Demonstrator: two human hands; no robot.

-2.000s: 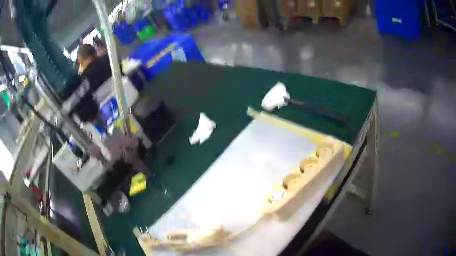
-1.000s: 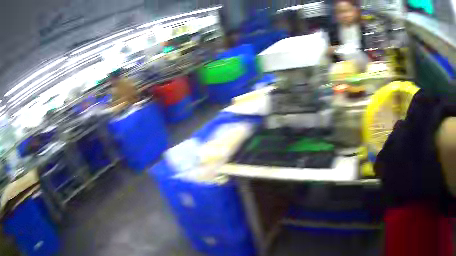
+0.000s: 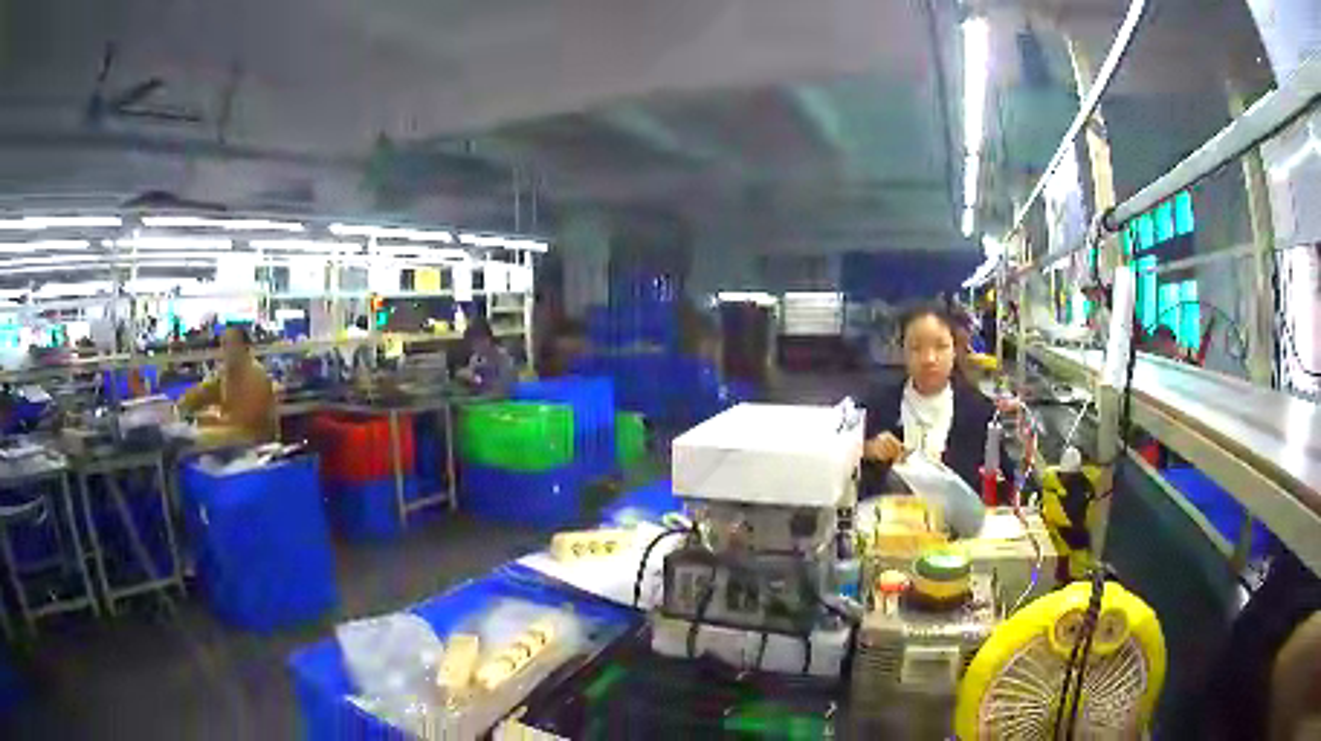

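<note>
Neither of my hands shows. Nearest in front of me is a yellow round fan (image 3: pixel 1065 669) at the lower right, its lower part cut off by the frame's edge. To its left stands a stack of box-like equipment (image 3: pixel 753 579) with a white box (image 3: pixel 764 452) on top and black cables. Cream power strips (image 3: pixel 514 659) lie with clear plastic over a blue bin at the lower left of the stack. Another cream strip (image 3: pixel 591 544) lies behind them.
A person in a dark jacket (image 3: pixel 934 413) is behind the equipment, facing me. Blue bins (image 3: pixel 261 543), a green bin (image 3: pixel 516 434) and a red bin (image 3: pixel 359 445) stand at left. A seated person (image 3: pixel 239 391) is far left. A long shelf (image 3: pixel 1188 413) runs along the right.
The view has swung from the green bench with the white pad and power strip to the equipment stack and fan, then lifted to show more of the hall. The dark sleeve at right has mostly left view.
</note>
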